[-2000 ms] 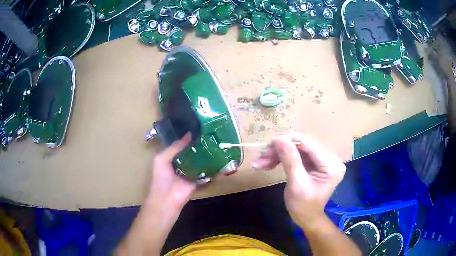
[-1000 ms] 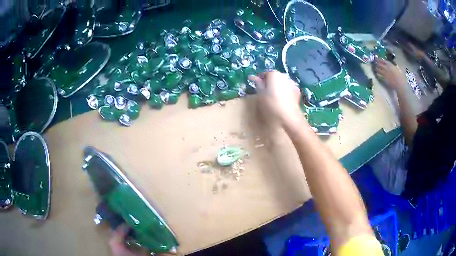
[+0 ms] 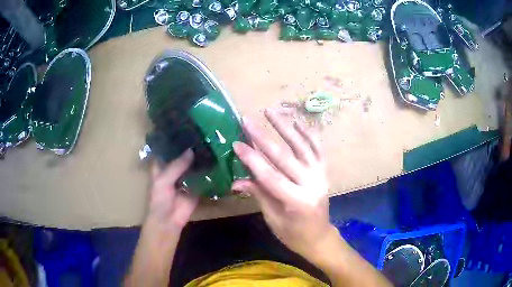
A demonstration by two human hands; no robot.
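A glossy green body shell [image 3: 210, 115] with a silver edge and dark middle is tilted above the tan board. My left hand [image 3: 171, 188] grips its lower end from below left, with the thumb over the dark middle. My right hand [image 3: 286, 176] is at the shell's lower right side, fingers spread, with thumb and index fingertip at the shell's edge. Whether a small part is under those fingertips is hidden. No applicator stick shows in my right hand. A small pale-green oval [image 3: 319, 102] lies on the board, with crumbs around it.
A heap of small green parts [image 3: 303, 19] with silver spots lies at the back. Other green shells lean at the left [image 3: 62, 106] and are stacked at the right [image 3: 418, 56]. A blue crate [image 3: 387, 244] holding shells is below the board [image 3: 112, 185] at lower right.
The pale stick seen first is gone from my right hand. That hand reached to the heap one second ago and is now back at the shell. The view has shifted back too.
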